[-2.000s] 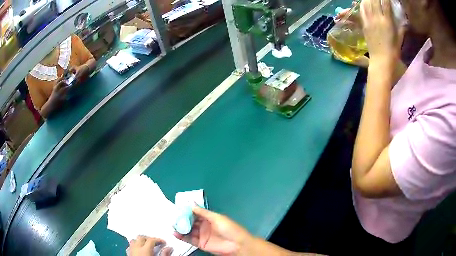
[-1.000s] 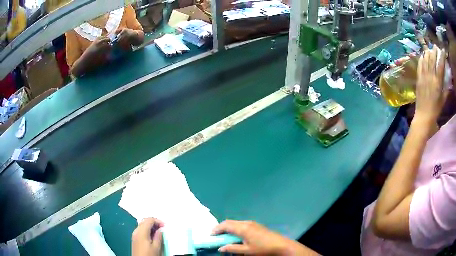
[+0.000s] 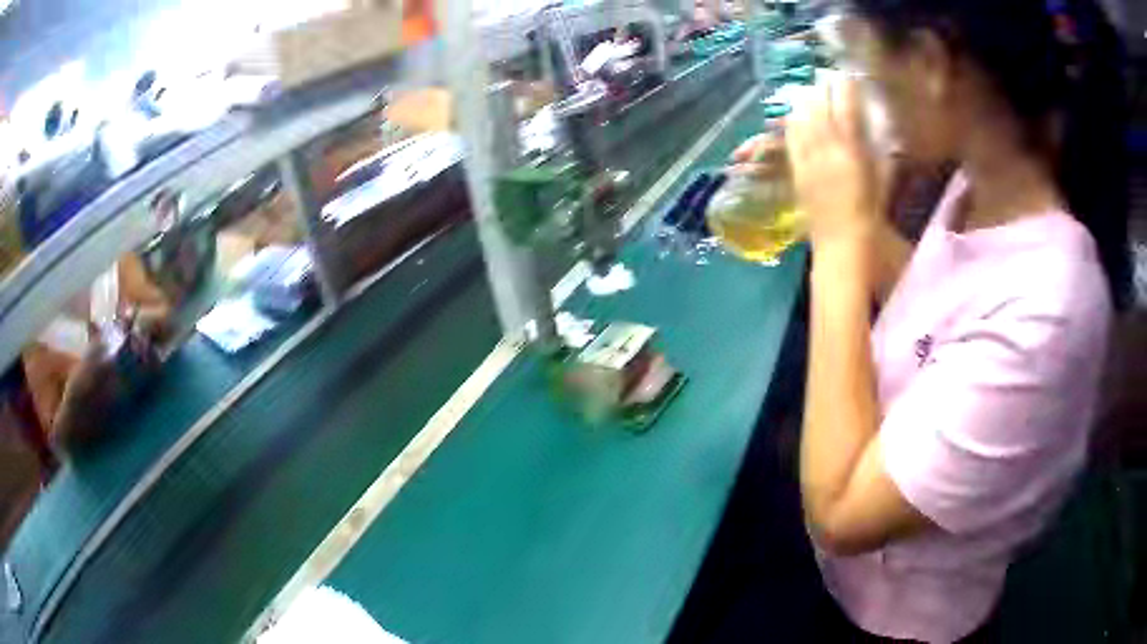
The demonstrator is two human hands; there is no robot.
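Note:
Neither of my hands shows; the view is blurred and tilted up. The top of the white sheet stack (image 3: 330, 619) lies on the green bench at the bottom edge, cut off by the frame. The hand press (image 3: 548, 208) stands by a grey post, blurred. Below it sits the press fixture (image 3: 619, 367) with a shiny top on a green base. No turquoise unit is visible near me.
A person in pink (image 3: 994, 365) stands at the right, raising a container of yellow liquid (image 3: 757, 216). The dark green belt (image 3: 340, 415) runs along a pale rail (image 3: 405, 468). A person in orange (image 3: 78, 359) is across it. Dark parts (image 3: 692, 201) lie beyond the press.
The view has swung up and right. Both my hands, the turquoise unit and the white bundle have left the picture; only the stack's top remains. The neighbour still raises the container.

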